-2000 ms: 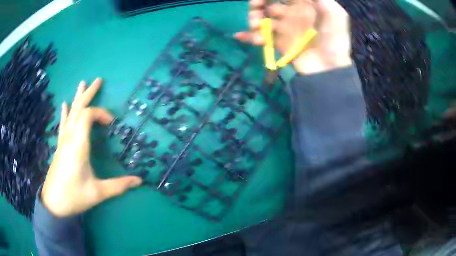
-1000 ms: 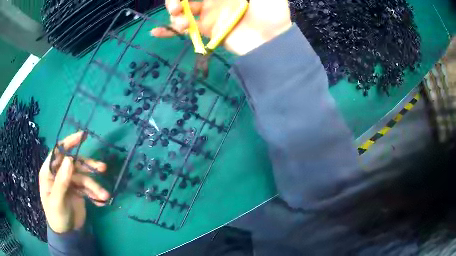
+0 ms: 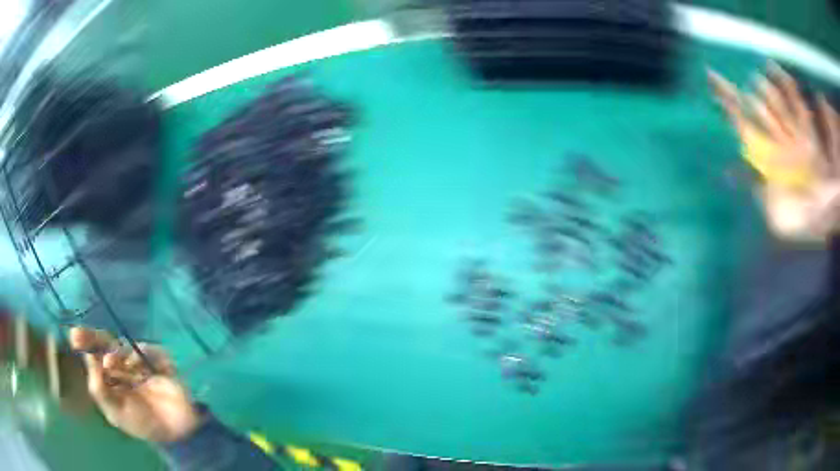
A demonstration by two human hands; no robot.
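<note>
The view is blurred by motion. My left hand (image 3: 147,391), at the lower left, holds the black runner frame (image 3: 87,276) by its near edge. The frame extends up toward the far left, and its far part is cut off or blurred there. My right hand (image 3: 797,156), at the upper right, has its fingers spread, with the yellow-handled nippers (image 3: 772,158) lying against the palm; their jaws are not visible. Loose small black parts (image 3: 562,267) lie scattered on the green table between my hands.
A dark pile of parts (image 3: 267,202) lies left of centre. Dark layered frames (image 3: 92,152) are at the far left. A black stack (image 3: 566,41) stands at the far edge. The table has a pale rim (image 3: 276,63). Yellow-and-black tape (image 3: 299,454) shows below the near edge.
The view has swung left. My left hand has carried the frame off to the left, away from the loose parts, which now lie on the table. My right hand is farther from the frame.
</note>
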